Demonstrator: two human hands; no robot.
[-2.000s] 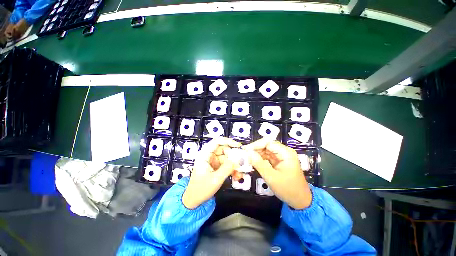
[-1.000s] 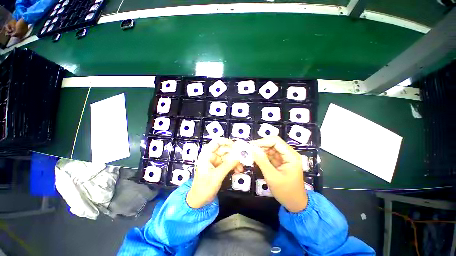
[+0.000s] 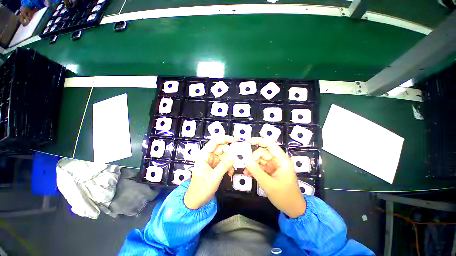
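My left hand [image 3: 212, 167] and my right hand [image 3: 270, 167] hold one white housing [image 3: 240, 154] between their fingertips, above the lower middle of the tray. The housing is a small rounded square with a dark round centre. The black blister tray [image 3: 192, 108] lies in front of me, and most of its visible pockets hold similar white housings. One pocket in its second row is empty. My hands hide part of the tray's lower rows. Whether a label or film is between my fingertips cannot be told.
White sheets lie left [image 3: 111, 128] and right [image 3: 362, 143] of the tray. Black stacked trays [image 3: 30, 100] stand at far left. Crumpled cloth [image 3: 90, 185] is at lower left. Dark small units [image 3: 120, 26] sit on the green belt [image 3: 280, 47]. A coworker's hand [image 3: 25, 16] shows at upper left.
The housing is turned slightly between my fingertips, its dark centre now lower and plainer. The small dark units on the belt have shifted left. The coworker's hands have moved from their earlier place.
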